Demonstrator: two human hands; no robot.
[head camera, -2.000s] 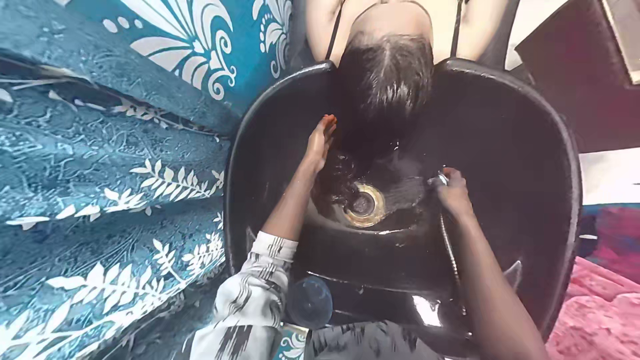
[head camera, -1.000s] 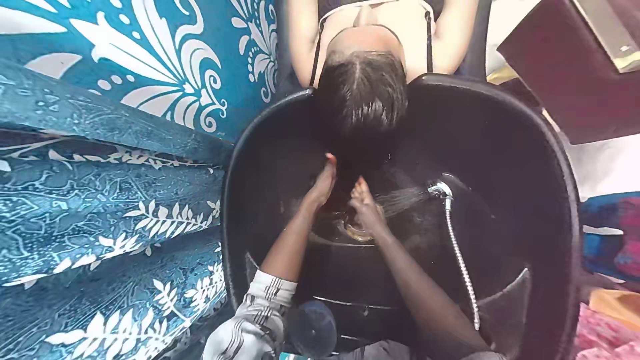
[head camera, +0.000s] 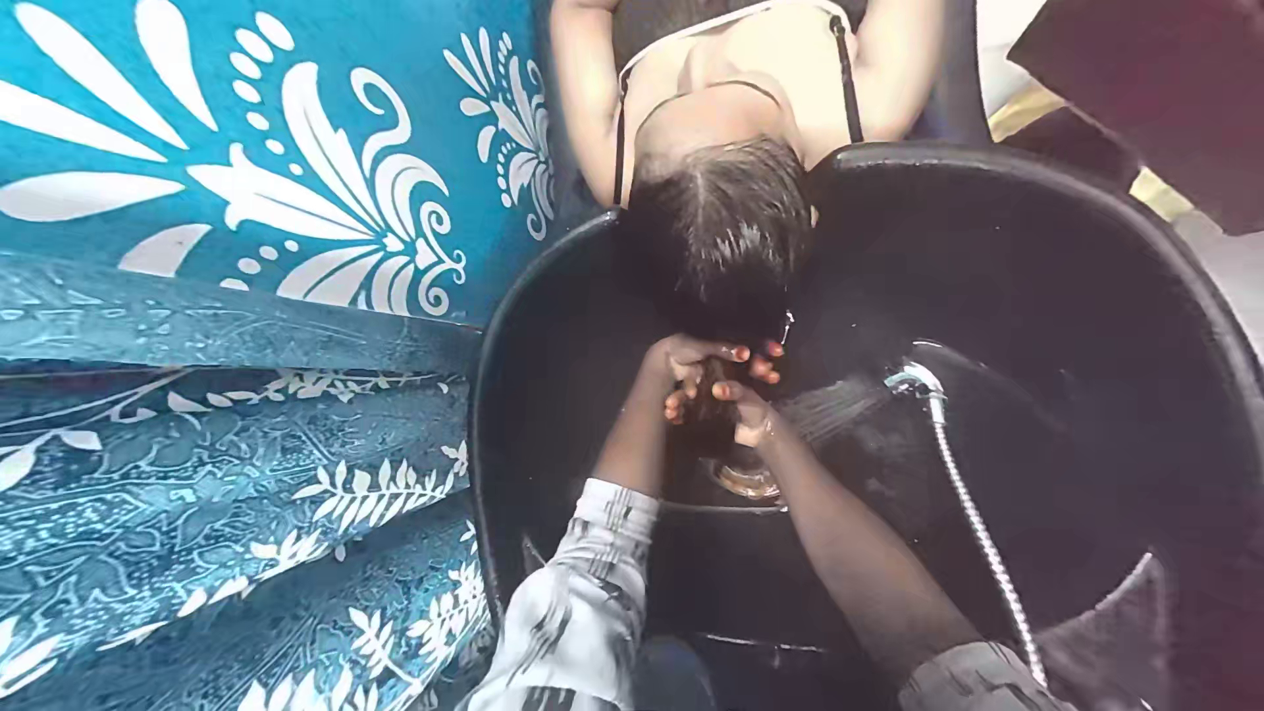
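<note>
A person leans back with dark wet hair (head camera: 736, 232) hanging over the rim of a black shampoo basin (head camera: 997, 247). My left hand (head camera: 691, 365) and my right hand (head camera: 748, 403) meet at the lower end of that hair, fingers curled around a dark strand between them. The strand is partly hidden by my fingers. To the right, a shower head (head camera: 913, 378) lies in the basin and sprays water leftward toward my right wrist. Its metal hose (head camera: 983, 543) runs down the basin. Below my hands, the round drain (head camera: 748, 481) shows in part.
Blue curtains (head camera: 227, 513) with white leaf patterns hang along the left side of the basin. A dark rounded object (head camera: 674, 676) is partly visible at the bottom edge. Beyond the basin at the upper right stands a dark red panel-like object (head camera: 1155, 89).
Two seconds ago my right hand held the shower head; it now lies loose in the basin. Both hands have come together at the hair's end. The view has shifted closer.
</note>
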